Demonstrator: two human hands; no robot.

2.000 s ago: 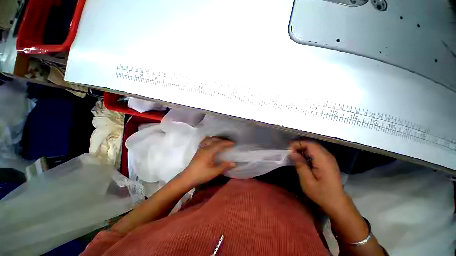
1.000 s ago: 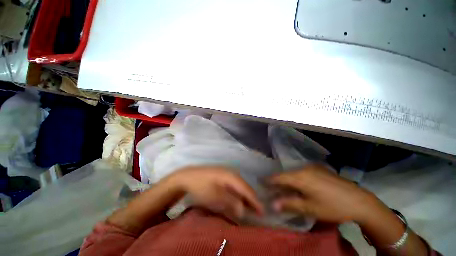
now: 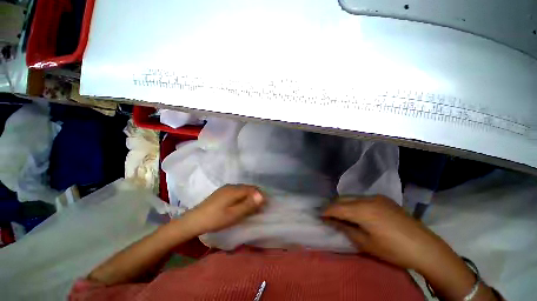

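Note:
Sheer white fabric (image 3: 288,220) lies over the lap, below the front edge of the white table. My left hand (image 3: 232,206) grips the fabric at its left part, thumb on top. My right hand (image 3: 368,220) holds the fabric at its right part, with fingertips bent and slightly blurred. The stretch of fabric between the hands is blurred. More of the same translucent fabric hangs beyond the hands, up to the table edge. Whether a small tool is inside the right hand cannot be seen.
The white table (image 3: 235,47) has a printed ruler along its front edge. A grey machine bed (image 3: 465,14) is at the top right. A red basket (image 3: 44,59) is at the upper left, another red basket (image 3: 154,122) below the table. Pale cloth (image 3: 76,235) lies left; more cloth (image 3: 489,229) lies right.
The hands were close together in the middle a second ago; they are now farther apart with the fabric spread between them. The view has shifted, so the machine bed shows less.

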